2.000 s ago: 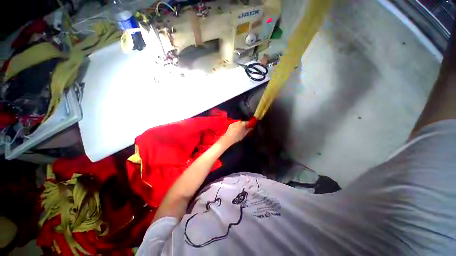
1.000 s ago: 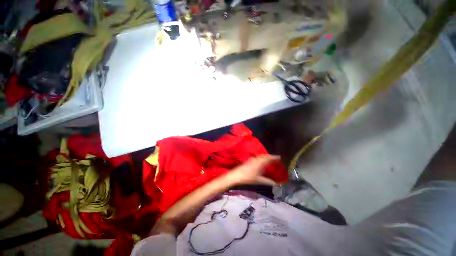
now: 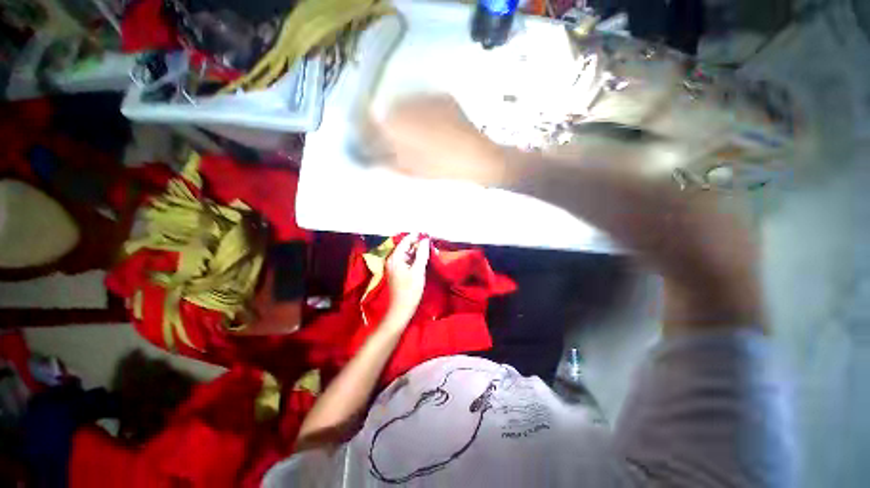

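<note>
A bright red cloth (image 3: 448, 295) lies on my lap at the table's front edge, with a small yellow corner piece (image 3: 374, 265) at its left side. My left hand (image 3: 408, 272) grips the cloth near its upper edge with fingers pinched. My right hand (image 3: 424, 138) is blurred over the white table (image 3: 334, 205), with the forearm reaching in from the right. Whether it holds anything cannot be told. The sewing machine (image 3: 668, 105) is blurred and partly behind the right forearm.
A white tray (image 3: 224, 112) with scraps and yellow strips (image 3: 310, 33) stands at upper left. A blue-labelled bottle (image 3: 494, 21) is at the table's back. A bundle of yellow strips (image 3: 205, 243) lies on red cloth at left. More red cloth lies lower left.
The view has swung left. My right arm has come into view across the table. My left hand has moved from the cloth's right end to its upper left edge. The long yellow strip has left view.
</note>
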